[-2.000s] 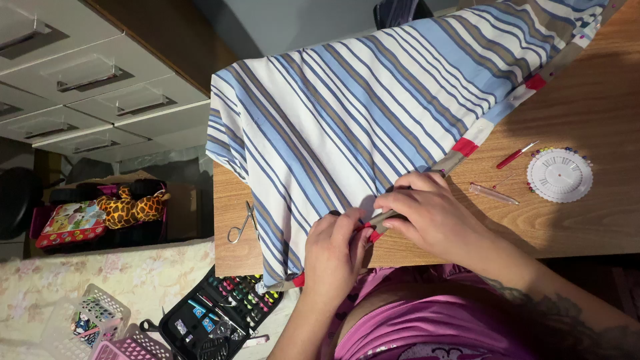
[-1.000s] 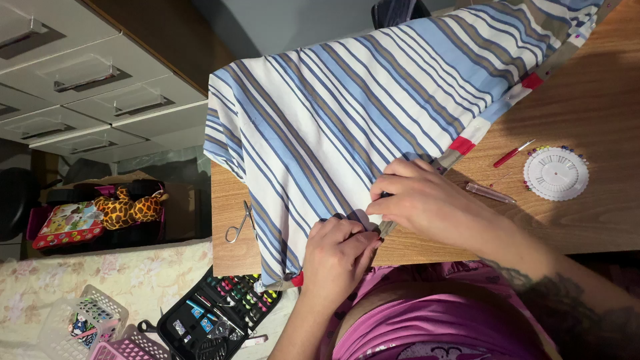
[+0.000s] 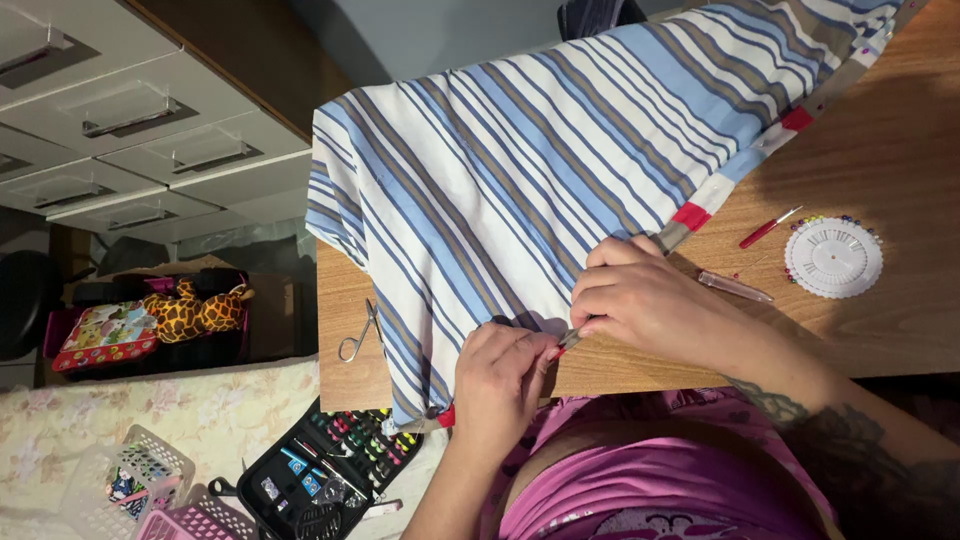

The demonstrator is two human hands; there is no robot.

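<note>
A blue, white and brown striped cloth (image 3: 480, 187) lies over the wooden table, with a patchwork strip (image 3: 690, 216) of red, white, blue and brown along its near edge. My left hand (image 3: 499, 371) pinches that edge near a red patch. Just to its right, my right hand (image 3: 626, 289) grips the same edge, fingers bent over the strip. Coloured pin heads show along the strip at the upper right. Right of my hands lie a seam ripper (image 3: 770, 227), a clear plastic tube (image 3: 736, 286), a loose pin (image 3: 750, 268) and a round white pin wheel (image 3: 833, 257).
Small scissors (image 3: 359, 332) lie at the table's left. Below left, an open sewing kit (image 3: 322, 472) with thread spools, black-handled scissors (image 3: 222, 487) and plastic baskets (image 3: 184, 521) rest on a floral cover. Beyond are white drawers (image 3: 127, 112) and a box with a giraffe-patterned toy (image 3: 196, 310).
Both hands stay at the cloth's near edge. The fingers of my right hand have shifted; two seconds ago it showed more of the strip between the hands than one second ago.
</note>
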